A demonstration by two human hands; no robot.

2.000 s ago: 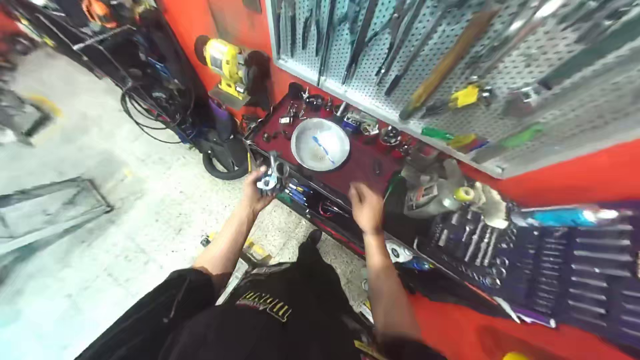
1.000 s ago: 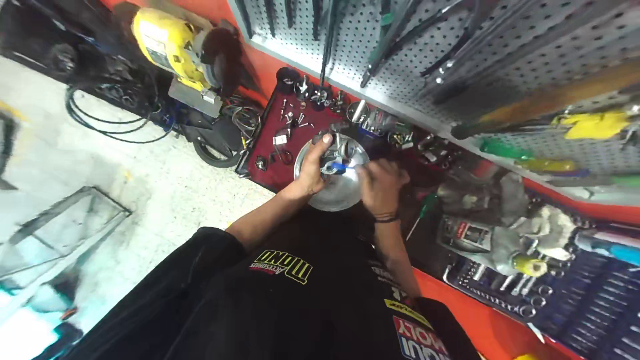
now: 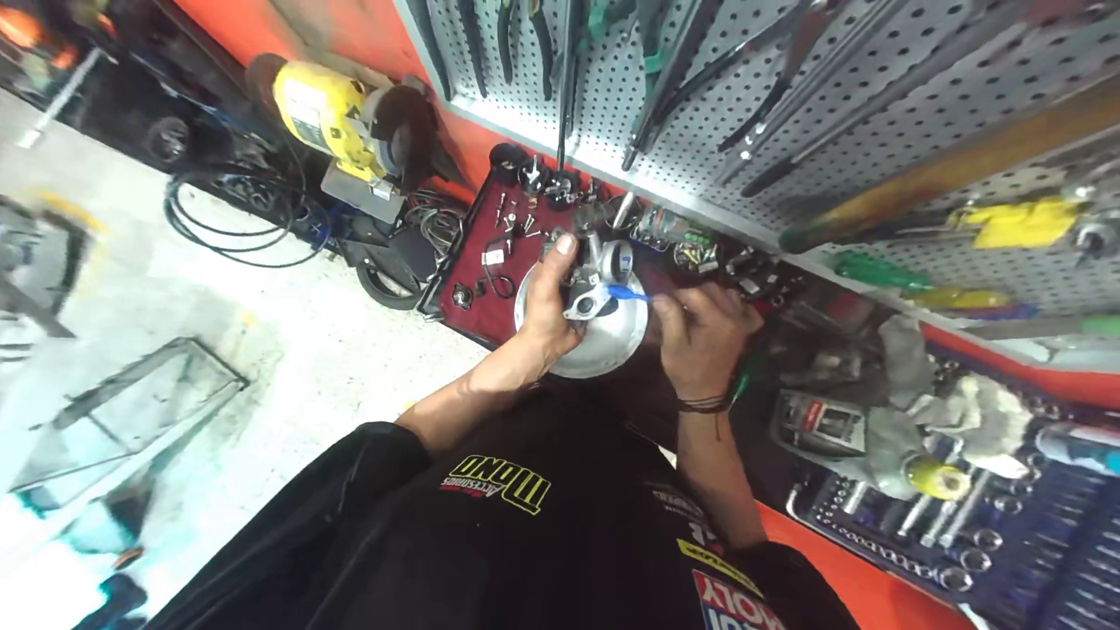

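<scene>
My left hand (image 3: 549,302) grips a metal carburetor-like part (image 3: 591,297) over a round metal bowl (image 3: 604,346). A flange with a round opening shows on the part's near side. Between the thumb and fingers of my right hand (image 3: 704,337) is a slim blue brush-like tool (image 3: 626,293), its end at the part's right side. The tool's tip is too small to make out. The bowl rests on the dark red bench surface (image 3: 477,271), partly hidden by my left hand and the part.
Screws and small parts lie on the bench's left side. Beyond it stands a yellow bench grinder (image 3: 322,114). A pegboard (image 3: 604,105) with hanging tools rises behind. To the right are spray bottles, a white rag (image 3: 976,420) and a blue socket set (image 3: 1032,542).
Two seconds ago the part was in my left hand left of the bowl; now it is over the bowl. My right hand has come to the part with the blue tool. The view has moved closer.
</scene>
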